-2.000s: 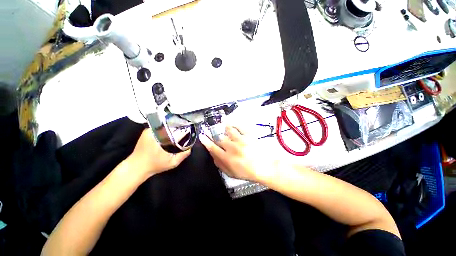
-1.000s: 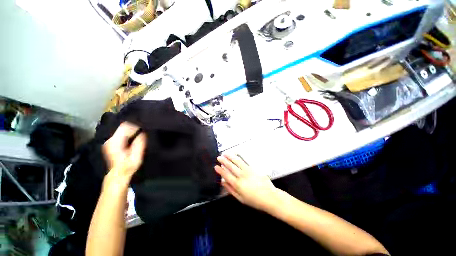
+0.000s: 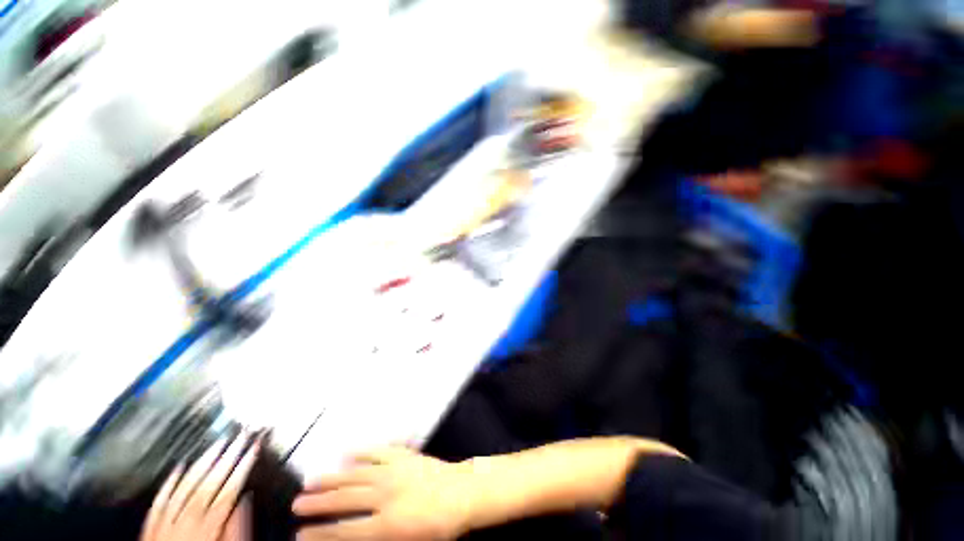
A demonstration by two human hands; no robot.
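The whole view is strongly blurred. My left hand (image 3: 206, 491) is at the bottom left, cut off by the lower edge, with its fingers extended over the black garment (image 3: 273, 481). My right hand (image 3: 391, 495) lies to the right of it, fingers stretched left and spread at the dark cloth beside the white table (image 3: 370, 391). Neither hand shows a clear grip. The white sewing machine (image 3: 137, 275) with its blue stripe runs diagonally above the hands. Its needle area cannot be made out. Faint red marks of the scissors (image 3: 393, 284) show on the table.
The dark control panel (image 3: 433, 159) and blurred tan and grey items (image 3: 492, 211) lie farther right along the table. Blue crate parts (image 3: 756, 248) and dark cloth (image 3: 624, 359) are beyond the front edge. Dark and red shapes fill the upper right.
The view has swung to the right, so machine and hands now appear lower left. My left hand has come close beside my right hand, over the garment. More of the right side shows.
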